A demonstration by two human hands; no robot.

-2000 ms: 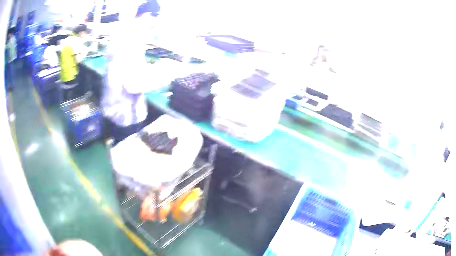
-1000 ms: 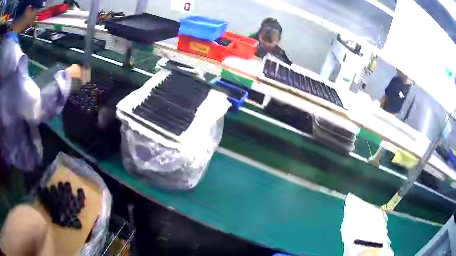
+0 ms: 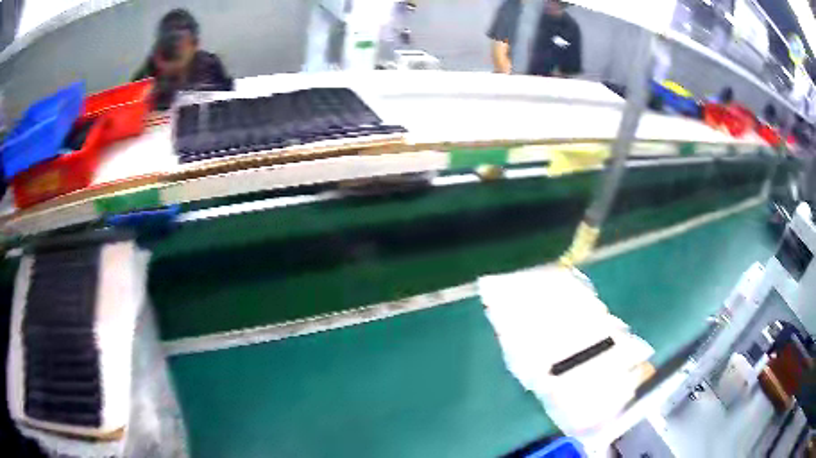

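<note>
A white sheet (image 3: pixel 537 313) lies or is held over the green belt at centre right, with one narrow black strip part (image 3: pixel 582 356) on it. A small, blurred skin-coloured patch at the sheet's right edge may be fingertips of my right hand (image 3: pixel 645 369); its grip cannot be made out. My left hand is not in view. At the far left, black strip parts (image 3: pixel 61 331) lie in parallel rows on a white layer (image 3: pixel 114 331), above crinkled clear plastic (image 3: pixel 159 394). The near side of this stack is cut off by the picture's edge.
The green belt (image 3: pixel 358 385) runs across in front. Behind it, a white bench (image 3: pixel 474 107) bears black strips in rows (image 3: pixel 277 121) and red and blue bins (image 3: pixel 55 174). A metal post (image 3: pixel 617 165) stands behind the sheet. People are beyond. A blue edge (image 3: pixel 555 449) shows at the bottom.
The view has swung right. The strip stack now lies at the far left, the white sheet is more fully seen, and the neighbouring worker and the box of dark parts have left the picture.
</note>
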